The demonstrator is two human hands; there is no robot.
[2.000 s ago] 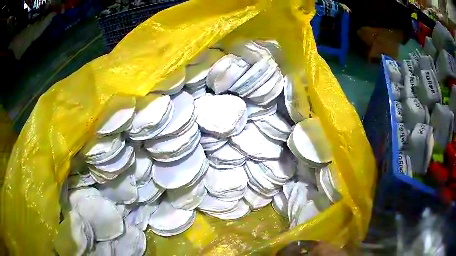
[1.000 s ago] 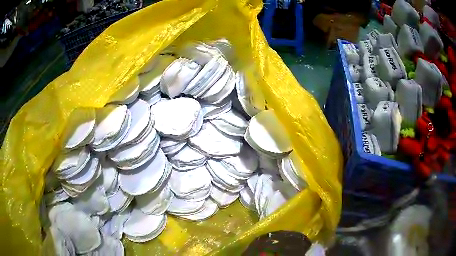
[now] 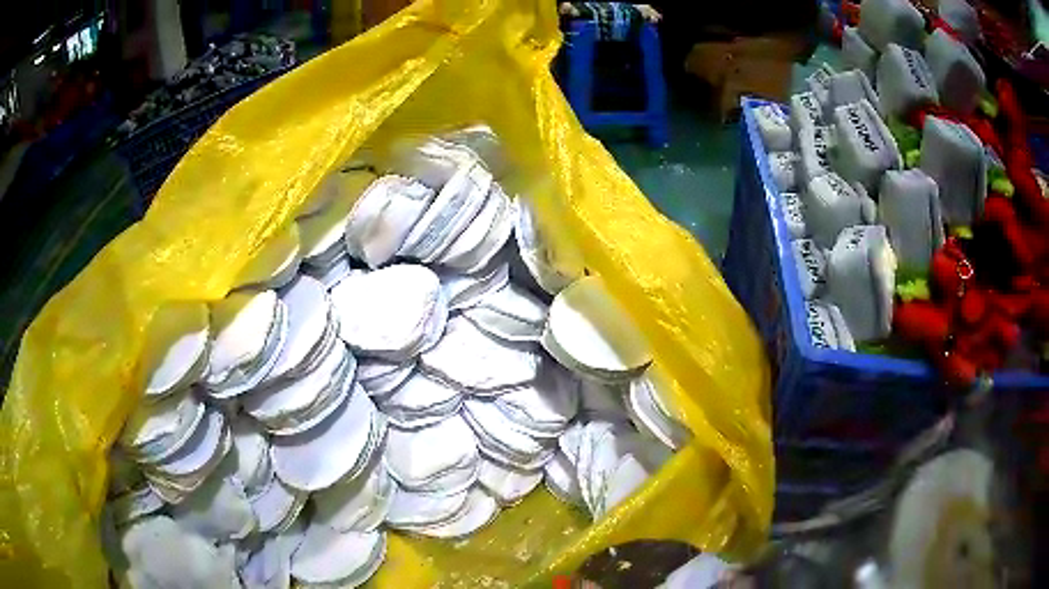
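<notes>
A large yellow plastic bag (image 3: 690, 345) stands wide open in front of me. Inside lie many round white fabric discs (image 3: 385, 308) in loose, overlapping stacks, some flat and some tilted on edge. The crinkled yellow bottom shows between the discs and the near rim. A dark, blurred thing (image 3: 644, 564) with a pale piece beside it is cut off by the bottom edge; I cannot tell what it is. I see neither my left hand nor my right hand clearly in the picture.
At the right a blue crate (image 3: 851, 366) holds grey-white lettered plush blocks (image 3: 914, 219) and red plush parts (image 3: 978, 316). A blurred pale round object (image 3: 943, 518) is lower right. A blue stool (image 3: 621, 69) and a dark basket (image 3: 173, 144) are behind the bag.
The view has turned to the right, so the bag sits further left and more of the crate shows. The dark thing at the bottom shows more. The disc stacks look unchanged.
</notes>
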